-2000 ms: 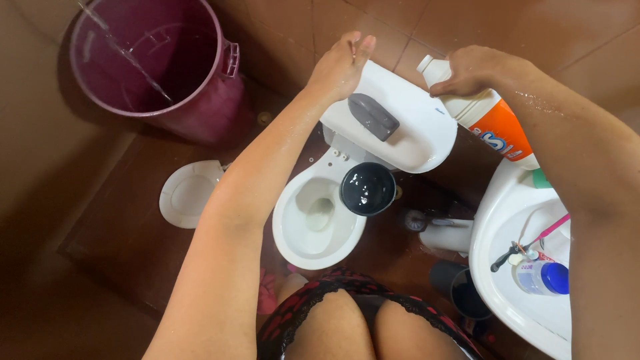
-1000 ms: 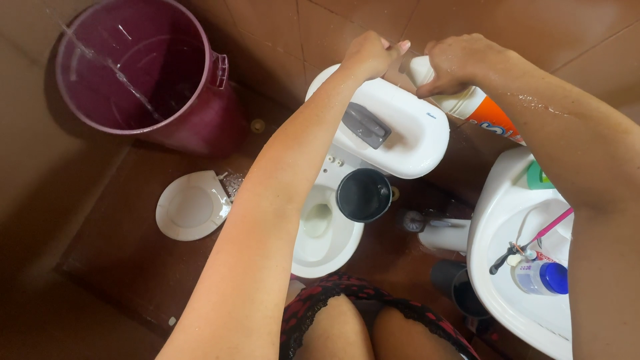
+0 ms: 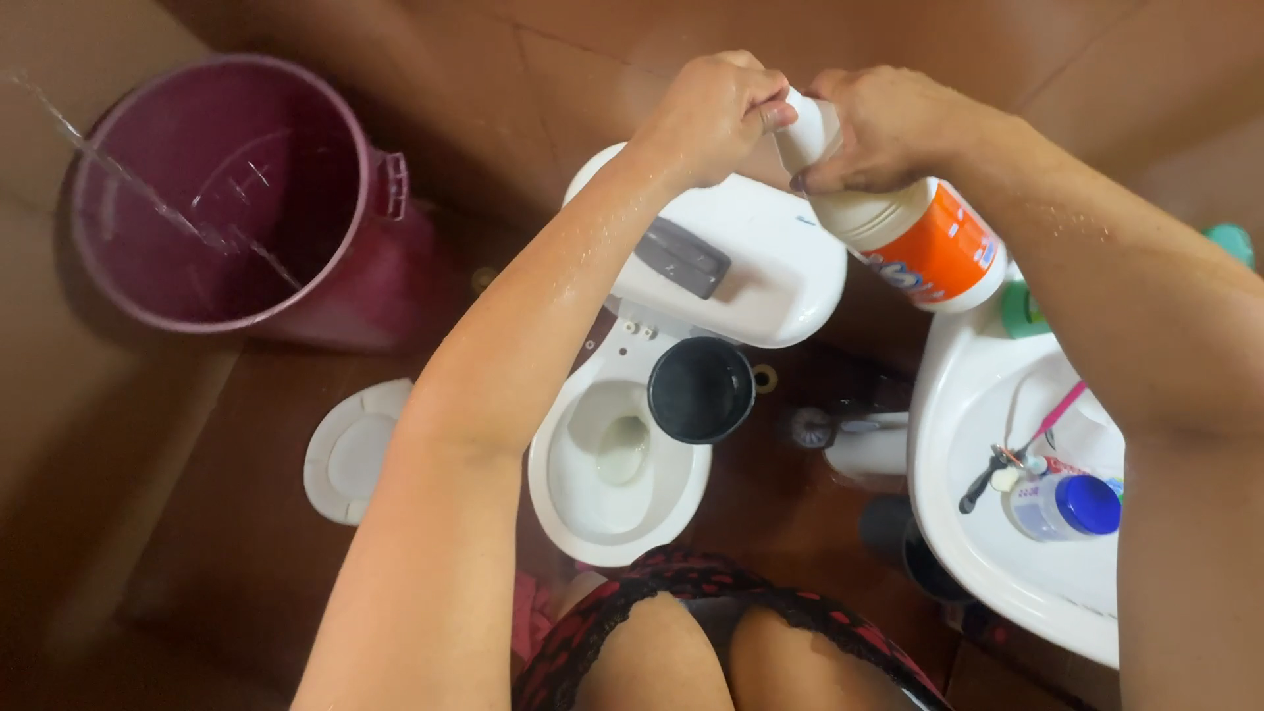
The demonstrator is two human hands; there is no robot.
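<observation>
My right hand grips the neck of a white plastic bottle with an orange label, tilted above the right end of the white toilet tank. My left hand is at the bottle's top, its fingers against the white cap or neck end; whether they grip a cap, I cannot tell. A grey, block-like object rests on the tank. Below stands a black round container, over the right rim of the open toilet bowl.
A stream of water falls into a large maroon bin at the left. A white lid-like piece lies on the floor. At right, the white sink holds a blue-lidded jar and a pink-handled brush. A toilet brush stands between toilet and sink.
My left hand, apart from the bottle in both earlier frames, has come to its top. My right hand has kept its hold on the bottle.
</observation>
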